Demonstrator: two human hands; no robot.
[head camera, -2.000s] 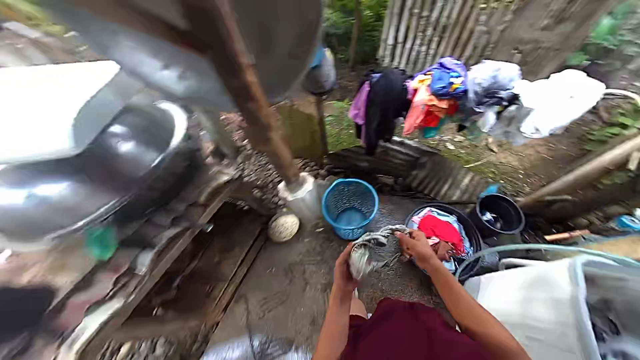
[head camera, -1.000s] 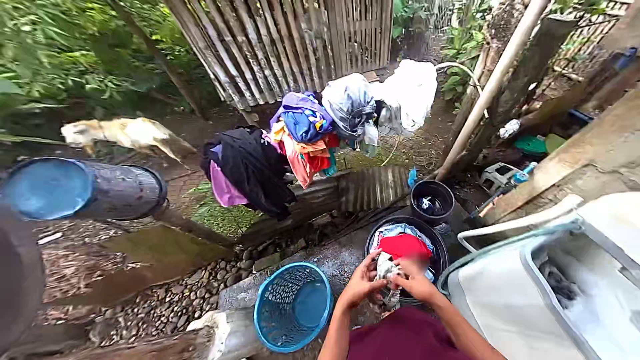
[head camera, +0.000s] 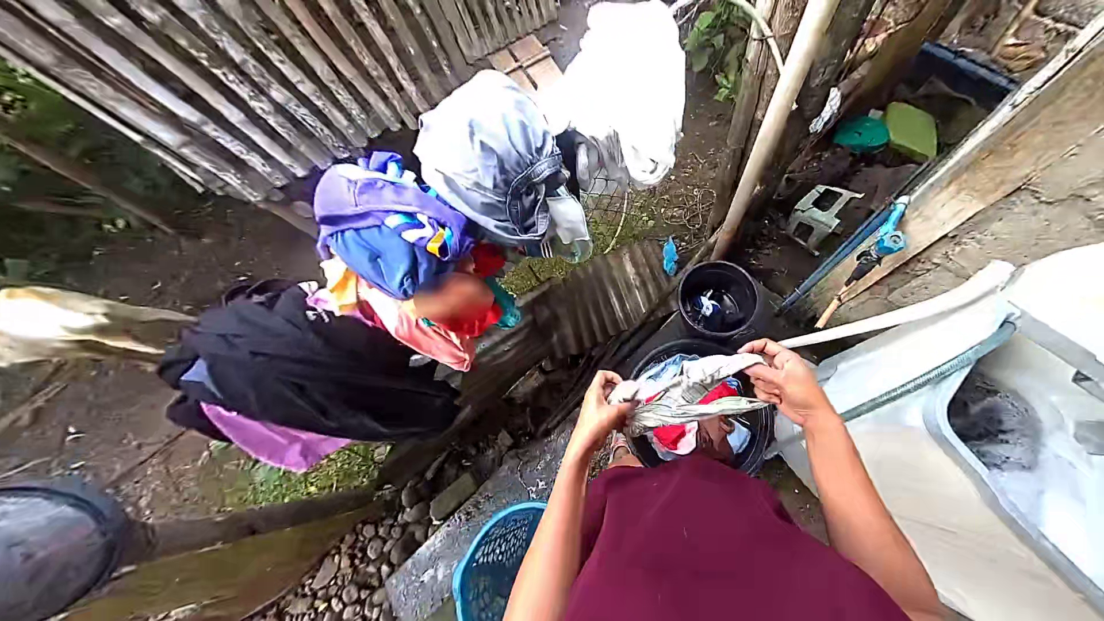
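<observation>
My left hand and my right hand grip the two ends of a pale grey-white cloth, which spans between them, partly twisted. Directly under the cloth is a black tub with red, white and light blue wet clothes in it. A smaller black bucket with a little dark and white cloth inside stands just beyond the tub. To the right of my right hand is a white washing machine, its opening showing foamy water and dark laundry.
A blue plastic basket is at the lower middle. Black clothes, coloured clothes, denim and white clothes hang in a row ahead. A pale pole slants beyond the bucket; a dark drum is at lower left.
The cloth was bunched between my hands one second ago; now my hands are farther apart and it is stretched between them. The view has swung right since the first frame.
</observation>
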